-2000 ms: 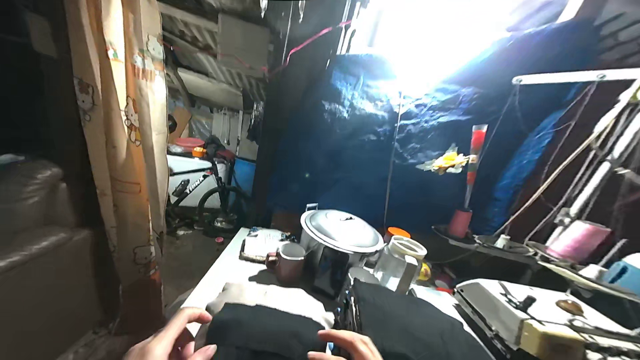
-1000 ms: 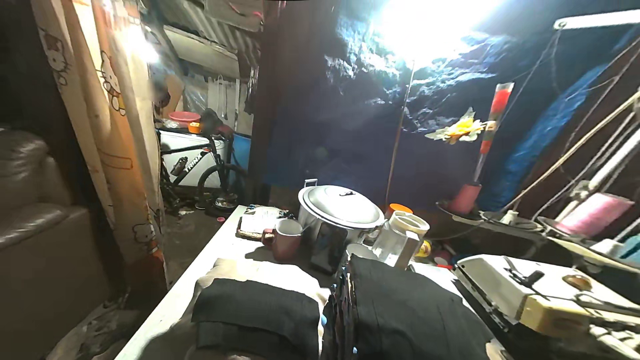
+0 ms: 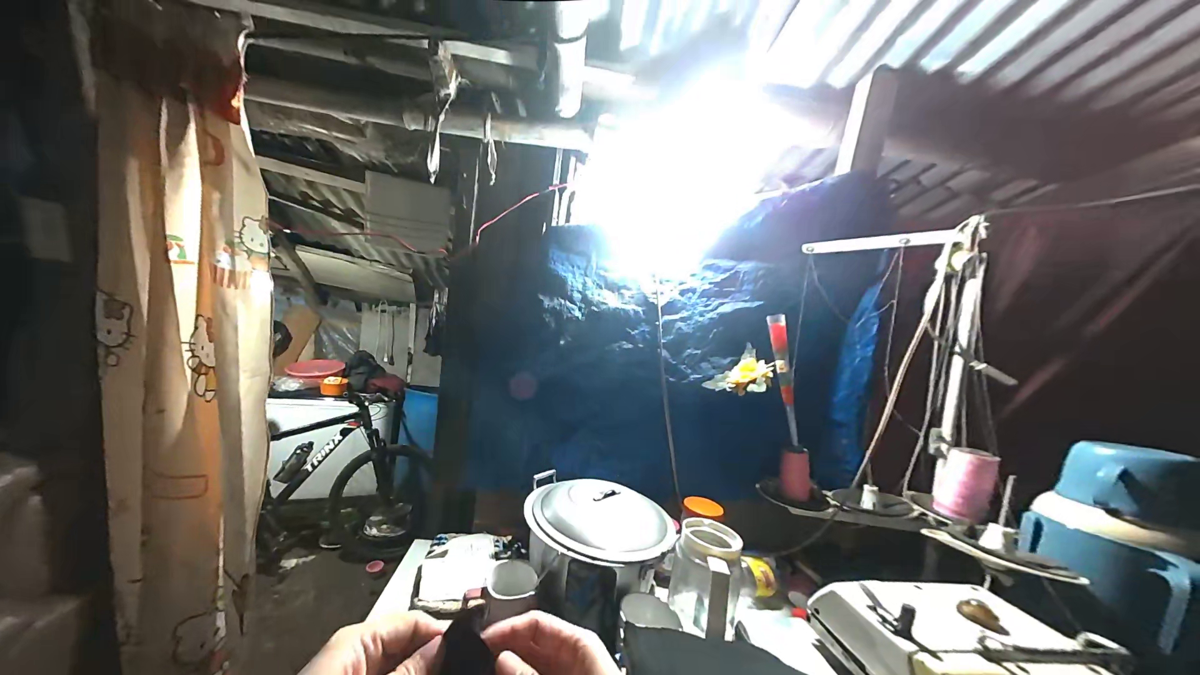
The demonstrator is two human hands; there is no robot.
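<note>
At the bottom of the head view, my left hand (image 3: 384, 645) and my right hand (image 3: 548, 645) pinch a small piece of dark cloth (image 3: 466, 642) between them. Just behind the fingers is a mug (image 3: 511, 583). A lidded metal pot (image 3: 600, 525) rises behind the mug, with a clear pitcher (image 3: 698, 581) to its right. Dark folded cloth (image 3: 703, 653) lies to the right of my right hand. The lower parts of both hands are cut off by the frame edge.
A white sewing machine (image 3: 928, 623) stands at the right, with pink thread cones (image 3: 966, 483) on a stand behind it. A blue jug (image 3: 1116, 534) is at the far right. On the left hang a patterned curtain (image 3: 192, 375) and, beyond it, a bicycle (image 3: 347, 459) is parked.
The view has tilted up. Both hands, out of sight one second ago, are now together holding dark cloth; two seconds ago they were apart at the dark cloth on the table.
</note>
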